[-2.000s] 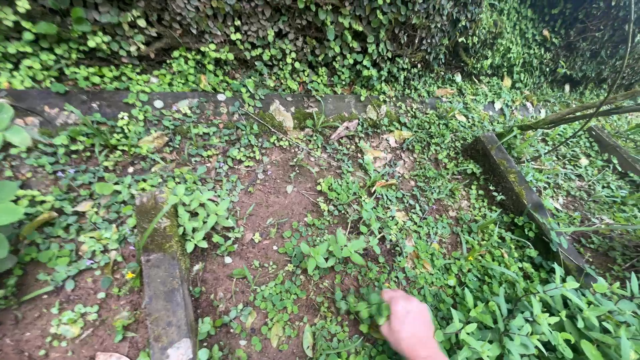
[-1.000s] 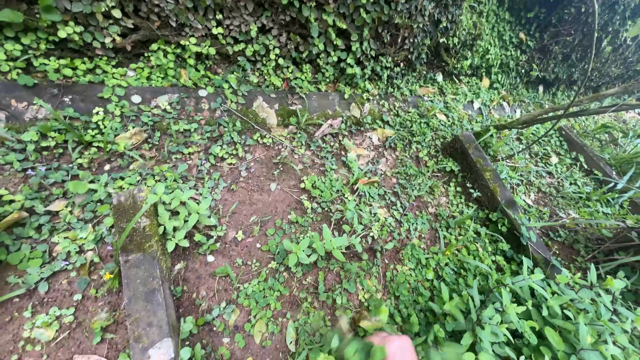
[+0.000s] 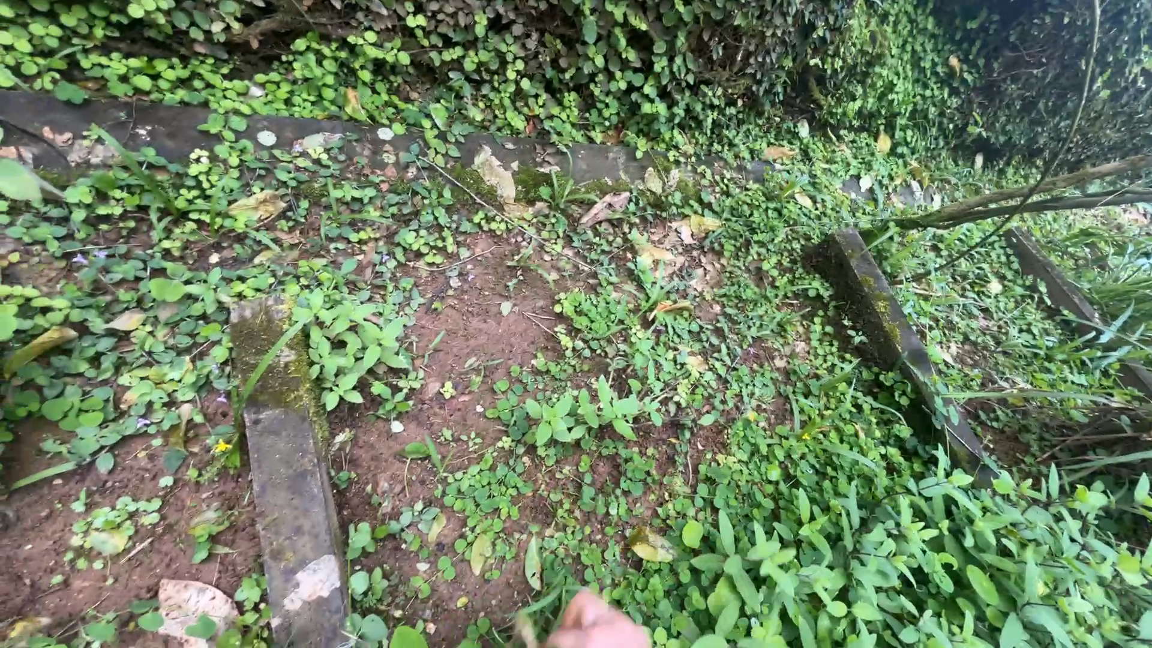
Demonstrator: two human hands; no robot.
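Observation:
My right hand (image 3: 596,623) shows only in part at the bottom edge, slightly right of the middle. Its fingers are bent and low among small green weeds (image 3: 486,513); the frame cuts off the rest, so whether it grips any is hidden. Just beyond it, a leafy weed clump (image 3: 585,414) grows from reddish-brown soil (image 3: 477,333). A yellowing leaf (image 3: 652,544) lies up and to the right of the hand. My left hand is out of view.
A mossy concrete edging block (image 3: 292,504) stands left of the hand, another (image 3: 900,333) to the right. Behind runs a long low kerb (image 3: 315,139) below a leafy hedge (image 3: 630,63). Bare branches (image 3: 1026,198) reach in from the right. Dense weeds (image 3: 864,558) cover the lower right.
My right hand, earlier seen with leaves at its fingertips, has moved down and left, so less of it shows than two seconds ago.

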